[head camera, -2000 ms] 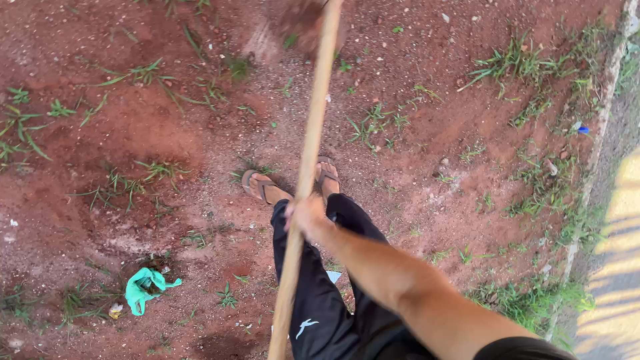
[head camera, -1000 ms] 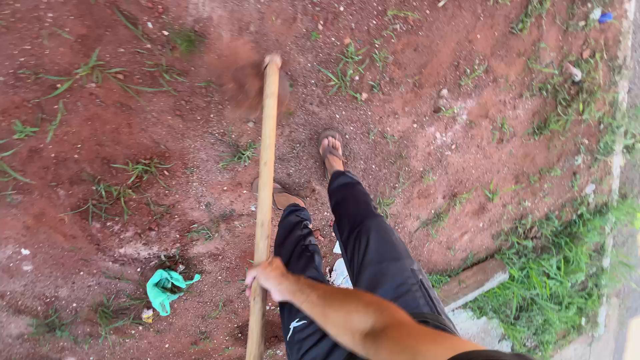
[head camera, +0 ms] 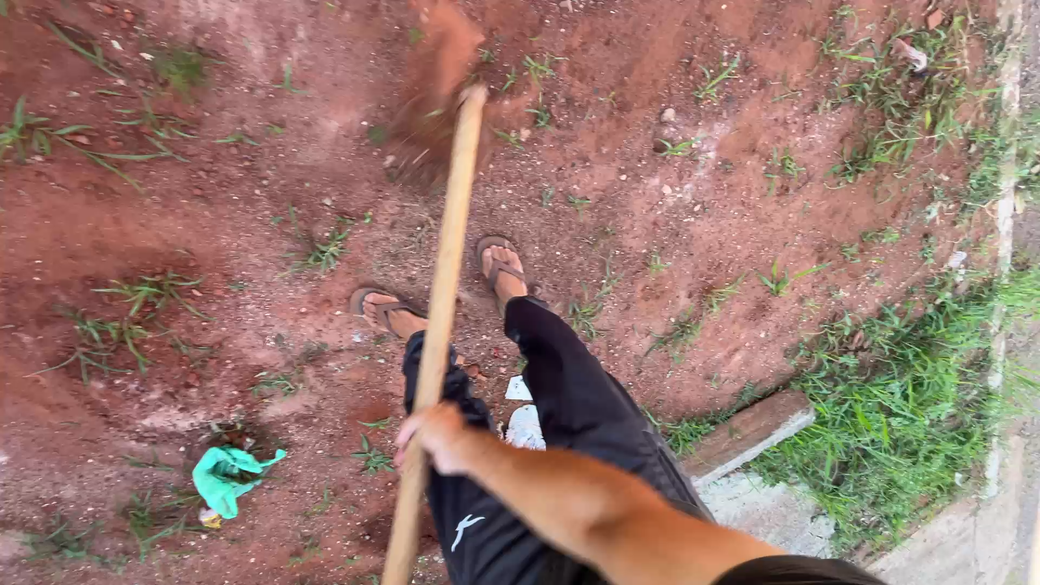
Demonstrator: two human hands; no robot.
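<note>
My right hand [head camera: 435, 439] is closed around a long wooden tool handle [head camera: 448, 268], in front of my left leg. The handle runs from the bottom edge up to the reddish, motion-blurred tool head [head camera: 448, 49] near the top. The blur hides what kind of head it is. Loose soil blurs beside it over the red dirt. My left hand is out of the picture. My feet, in brown flip-flops [head camera: 497, 262], stand apart on either side of the handle.
A green plastic bag [head camera: 223, 479] lies on the dirt at lower left. White pieces [head camera: 526, 426] lie between my legs. At right are a concrete block [head camera: 751, 435], thick grass [head camera: 894, 414] and a pale curb [head camera: 1006, 203]. Small grass tufts [head camera: 150, 292] dot the soil.
The blurred tool head shows beyond the handle's upper end, where a second ago there was a reddish blur too. My feet have changed stance since the earlier frames. The right hand still holds the handle.
</note>
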